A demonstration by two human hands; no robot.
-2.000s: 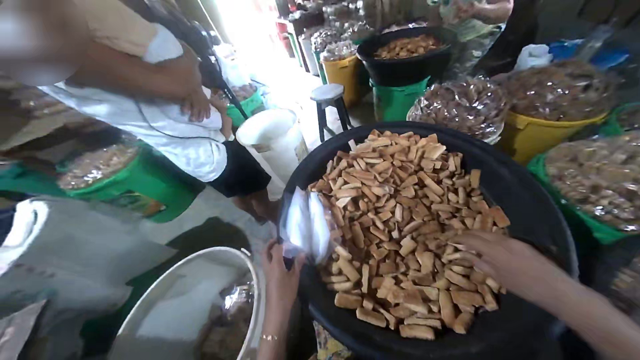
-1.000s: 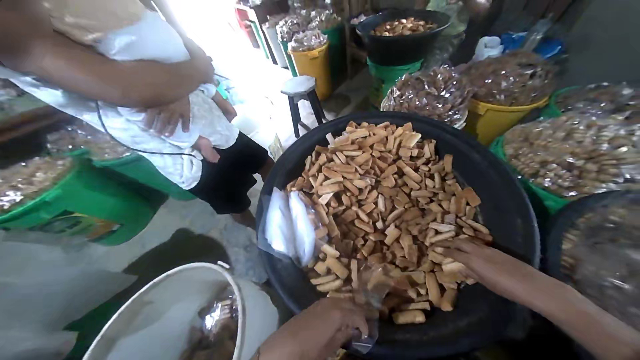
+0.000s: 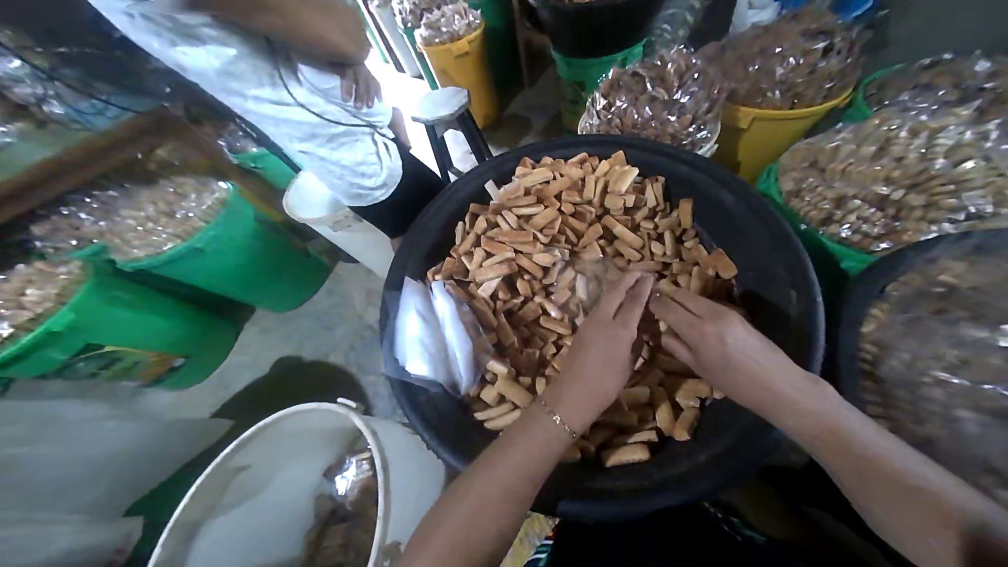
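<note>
A wide black plastic tub (image 3: 795, 315) holds a heap of brown, stick-shaped baked pieces (image 3: 543, 228). Over the middle of the heap my left hand (image 3: 602, 339) reaches in, with a clear plastic bag (image 3: 579, 276) at its fingertips. My right hand (image 3: 705, 331) lies close beside it on the right, fingertips nearly meeting the left ones; whether it grips the bag or some pieces cannot be told. A stack of white and clear plastic bags (image 3: 433, 335) rests on the tub's left rim and the heap's edge.
A white bucket (image 3: 378, 472) with filled clear bags stands at lower left. Green buckets (image 3: 228, 260) of bagged goods line the left, near a person in a white shirt (image 3: 276, 102). A stool (image 3: 442, 105), yellow buckets (image 3: 748, 134) and another black tub (image 3: 850, 315) stand around.
My left hand has moved from the tub's left side by the white bags, past its near edge, to the heap's middle beside my right hand. A clear bag has come with it.
</note>
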